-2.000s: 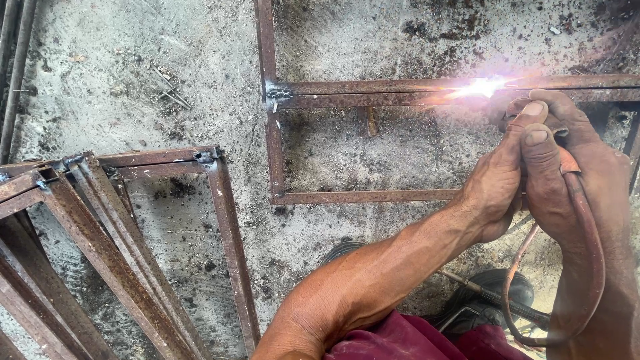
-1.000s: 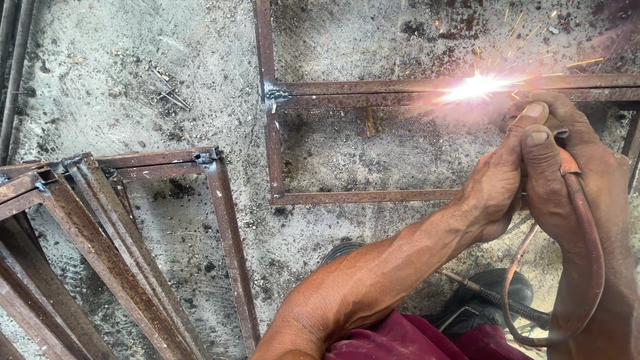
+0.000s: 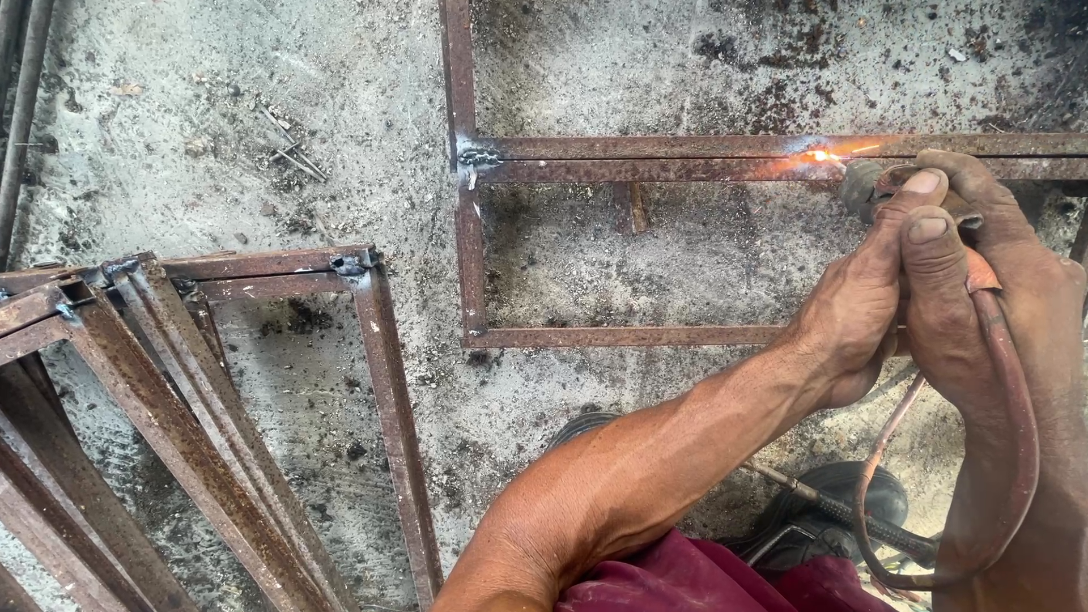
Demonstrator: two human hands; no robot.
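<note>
Both my hands close around a welding torch (image 3: 863, 189) at the upper right. My left hand (image 3: 867, 289) grips it from the left, and my right hand (image 3: 994, 255) wraps it from the right, with the hose (image 3: 1016, 408) looping down beside the wrist. The torch's tip is at a small orange-glowing weld spot (image 3: 821, 155) on the seam between two rusty steel bars (image 3: 646, 160) lying side by side. These bars belong to a rectangular steel frame (image 3: 470, 255) on the concrete floor. A rough weld bead (image 3: 478, 158) marks their left end. My fingers hide the torch's handle.
More welded steel frames (image 3: 395, 408) lean together at the lower left. Dark rods (image 3: 24, 119) lie at the far left edge. Thin metal scraps (image 3: 293, 146) are on the floor. A black shoe (image 3: 858, 493) and a cable (image 3: 884, 531) are below my hands.
The bright white-pink arc of the earlier frames has died down to a small orange glow. Both hands stay in nearly the same place on the torch.
</note>
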